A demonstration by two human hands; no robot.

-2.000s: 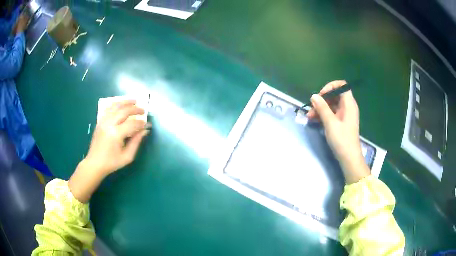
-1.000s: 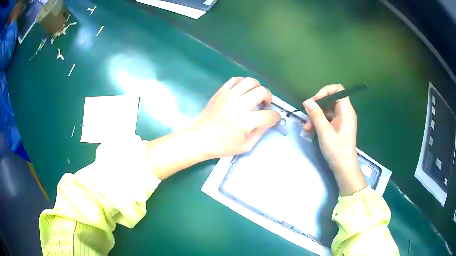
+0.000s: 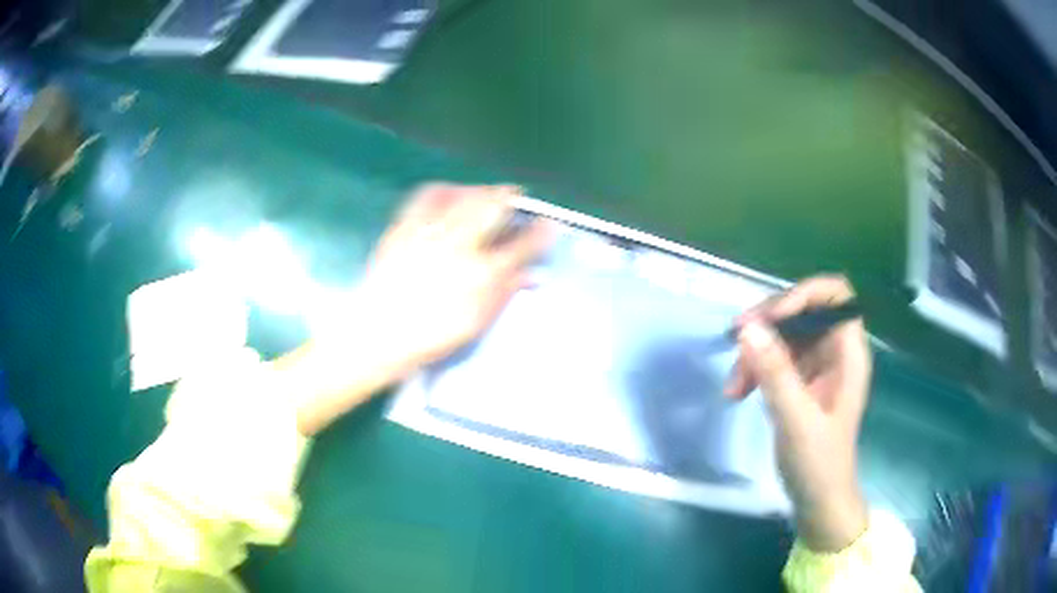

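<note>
A tablet-like panel with a white border lies in front of me, whitened by glare, its long edge running along the belt side. My left hand is at the panel's upper left corner, fingers bent over the edge; blur hides whether it grips the panel or a small part. My right hand is over the panel's right end and holds dark tweezers, their tip pointing left over the panel. The frame is blurred.
A white card lies left beside my left sleeve. More bordered panels lie at the right and panels at the top left. A brown round item and slivers are far left. Dark slivers and a blue rim show lower right.
My left hand left the white card and reached the panel's corner. The panel has since turned, its belt-side edge now flatter in view. The right hand with the tweezers is now nearer the panel's right end.
</note>
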